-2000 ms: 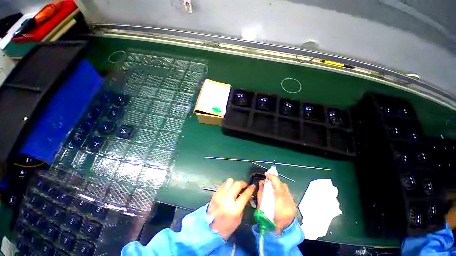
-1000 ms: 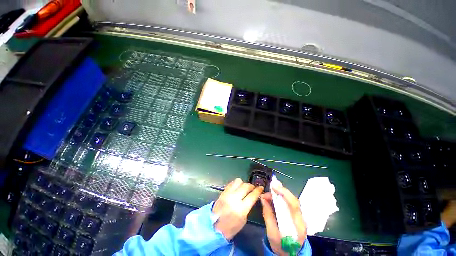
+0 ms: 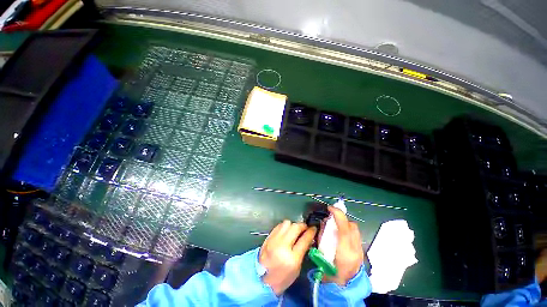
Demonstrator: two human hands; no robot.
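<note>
My left hand (image 3: 285, 253) has its fingertips closed on a small black housing (image 3: 316, 216) over the green mat. The fingers and shadow partly hide the housing. My right hand (image 3: 346, 247) holds a white dispensing syringe (image 3: 330, 237) with a bright green end (image 3: 322, 261) and a pale tube running down toward me. The syringe stands beside the housing. Its white top end (image 3: 340, 205) points away from me, and I cannot see its tip touching the housing. The right fingertips are close to the housing.
A clear blister tray (image 3: 174, 138) lies left, with a filled one (image 3: 66, 264) nearer me. A small box (image 3: 263, 117) and black pocket tray (image 3: 354, 157) stand behind. White tissue (image 3: 393, 255) and stacked black trays (image 3: 474, 222) are right. Another person's sleeve (image 3: 516, 298) shows lower right.
One second ago the housing's face showed and the syringe leaned lower right. Now the syringe is more upright, its green end nearer my left hand, and the housing is more covered. The view has shifted slightly.
</note>
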